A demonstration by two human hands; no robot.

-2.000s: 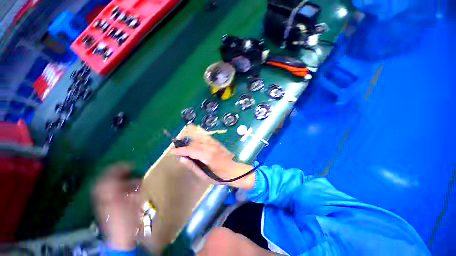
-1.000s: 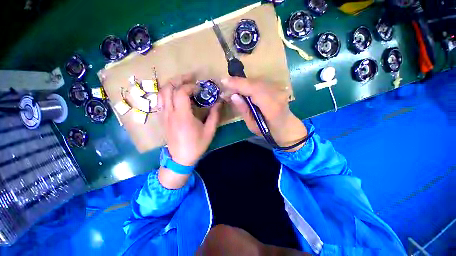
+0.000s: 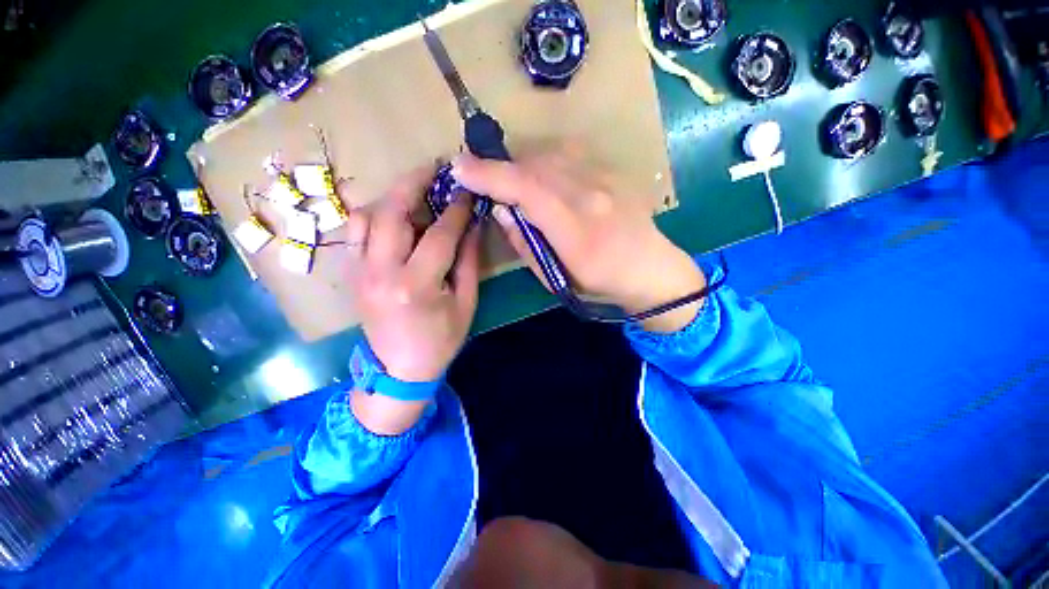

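My right hand holds the black soldering iron, its metal barrel pointing up and left over the tan work board. My left hand has its fingers on a black round housing, partly hidden under the fingers of both hands. Several white batteries with yellow edges and thin leads lie on the board left of my left hand. Another round housing sits at the board's top edge.
More round housings stand on the green bench, left and right. A solder spool and clear ridged trays are at far left. A taped white disc with a tail and orange-handled pliers are at right.
The view has swung from the wider bench to the board. Since one second ago, both hands have moved slightly left, and the fingers now cover more of the housing. The iron is still held.
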